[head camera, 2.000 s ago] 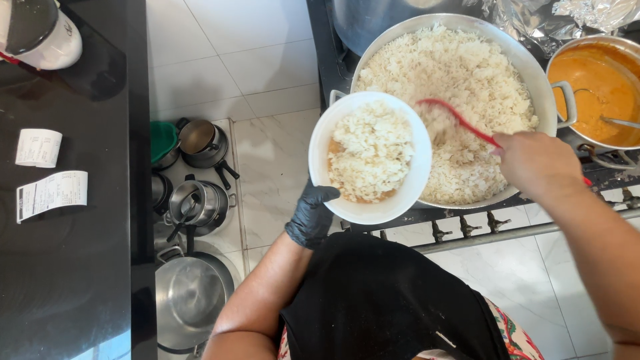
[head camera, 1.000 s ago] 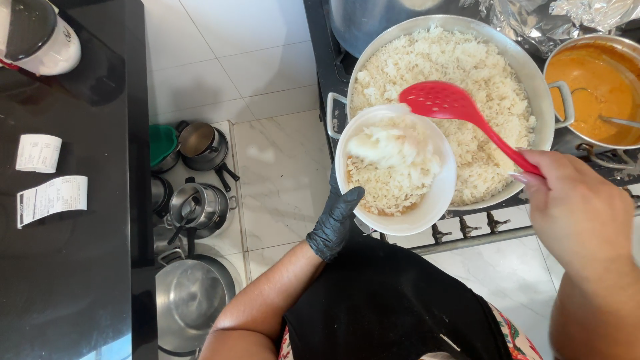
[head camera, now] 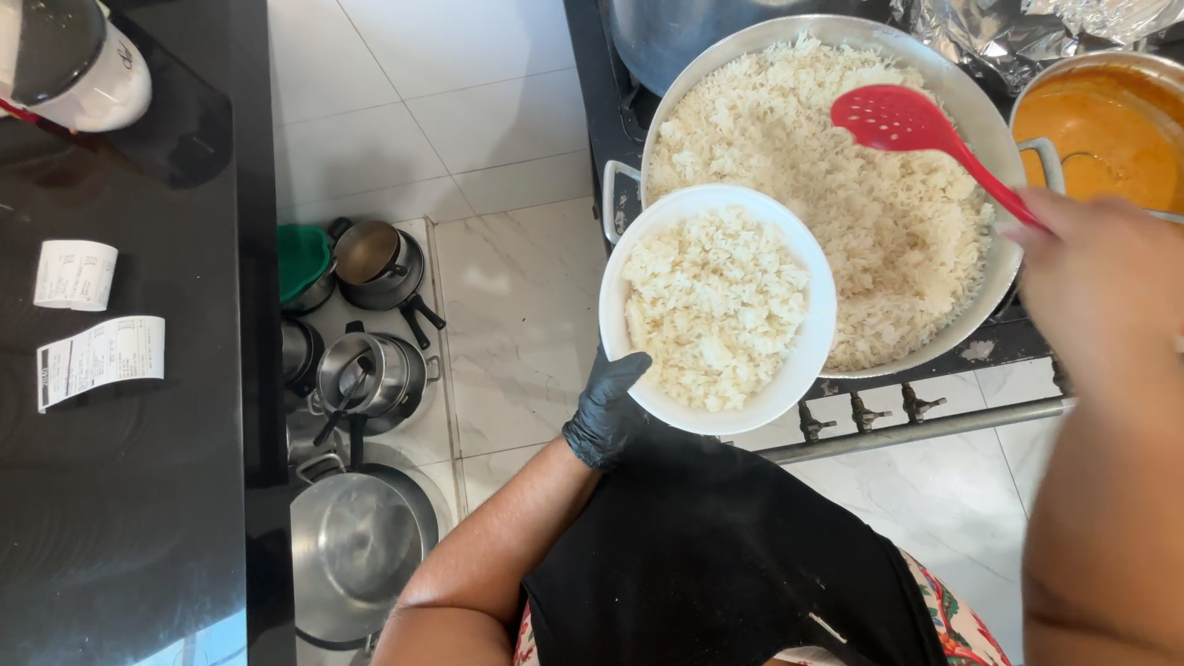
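Observation:
My left hand (head camera: 610,407), in a black glove, grips the lower left rim of a white bowl (head camera: 821,310) with white rice (head camera: 717,305) in it. The bowl is above the near left edge of a wide metal pot (head camera: 1004,185) of cooked rice (head camera: 888,222). My bare right hand (head camera: 1096,277), somewhat blurred, holds the handle of a red slotted spoon (head camera: 893,117). The spoon's perforated head is over the rice in the pot, with no rice heaped on it. Part of my left fingers is hidden under the bowl.
Right of the rice pot stands a pot of orange sauce (head camera: 1101,129); crumpled foil (head camera: 971,42) lies behind. Burner knobs (head camera: 869,413) line the stove's front. At left, a black counter (head camera: 120,499) holds two printed slips (head camera: 102,361). Stacked pans (head camera: 365,370) stand low between counter and stove.
The red spoon has swung off the bowl, back over the rice pot. White rice now covers the brownish food that showed in the bowl earlier.

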